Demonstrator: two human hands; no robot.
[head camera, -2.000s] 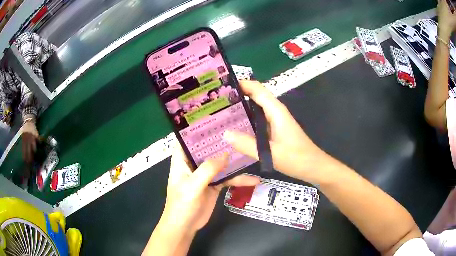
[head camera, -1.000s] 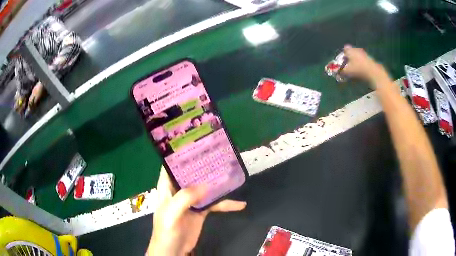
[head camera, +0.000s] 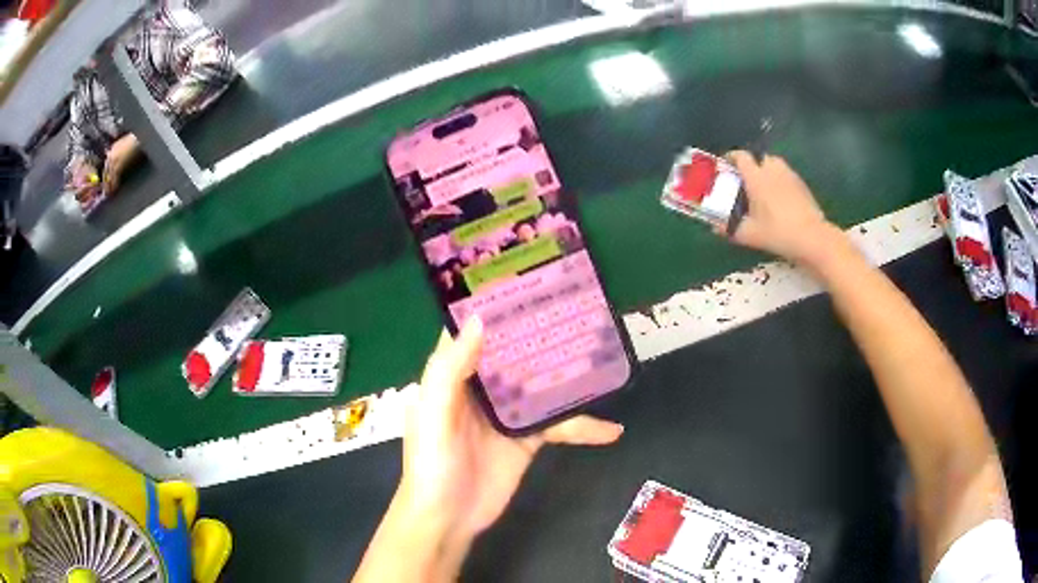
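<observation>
My left hand (head camera: 461, 438) holds a large black-framed smartphone (head camera: 512, 268) upright, with a pink chat screen and keyboard lit. The thumb lies at its left edge. My right hand (head camera: 774, 205) reaches over the green belt and grips a white unit with a red patch (head camera: 703, 185) by its right end. My fingers cover that end, and I cannot tell if there is more than one unit in the grip. Another white unit with a red left end (head camera: 711, 544) lies on the dark bench, its lower part cut off by the frame edge.
The green conveyor belt (head camera: 376, 228) carries units at the left, two close together (head camera: 290, 364). A chipped white rail (head camera: 706, 313) separates belt and bench and bears a yellow-orange scrap (head camera: 349, 419). Units (head camera: 971, 233) lie at right. A yellow-blue fan (head camera: 85, 518) stands lower left. A person's hands (head camera: 108, 171) show upper left.
My right hand left the phone and reached over the belt, then moved left along it. The separate unit beside it no longer shows on its own. The view has shifted.
</observation>
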